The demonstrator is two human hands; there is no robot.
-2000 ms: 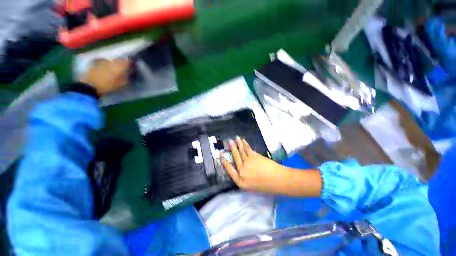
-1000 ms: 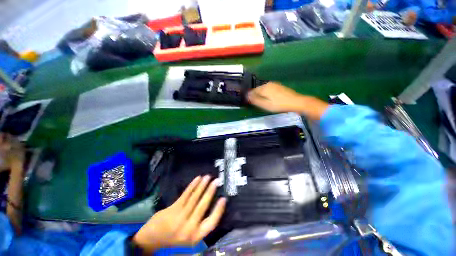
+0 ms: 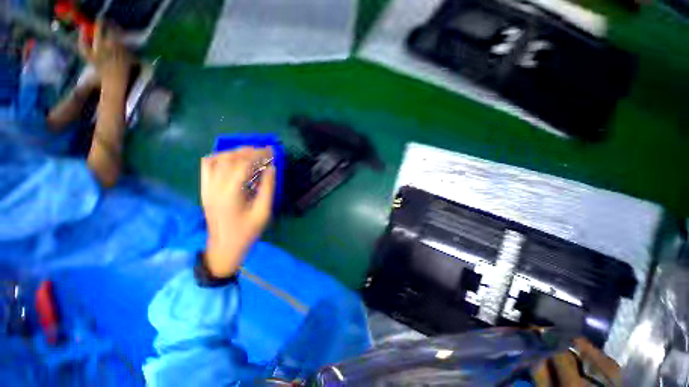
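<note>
My left hand (image 3: 236, 200), with a black wristband, is over the blue parts bin (image 3: 278, 178). Small shiny metal bits show between its thumb and fingers; whether they are gripped or lie in the bin is unclear. My right hand (image 3: 578, 369) is at the bottom right, partly cut off and hidden behind a clear glossy band, near the housing's lower edge. The black plastic housing (image 3: 446, 276) lies on a foam sheet (image 3: 529, 178). A silver strip (image 3: 505, 273) crosses its middle between white brackets (image 3: 521, 291). Small black parts (image 3: 326, 170) lie beside the bin.
A second black housing (image 3: 483, 57) lies on foam at the top right. A bare foam sheet (image 3: 283, 30) is at the top. Another person's forearm (image 3: 109, 113) and blue sleeves are at the left. Clear plastic (image 3: 661, 325) is at the right edge.
The view has turned left. My left hand has moved from the near housing to the blue bin. My right hand has come back from the far housing to the near one's lower edge.
</note>
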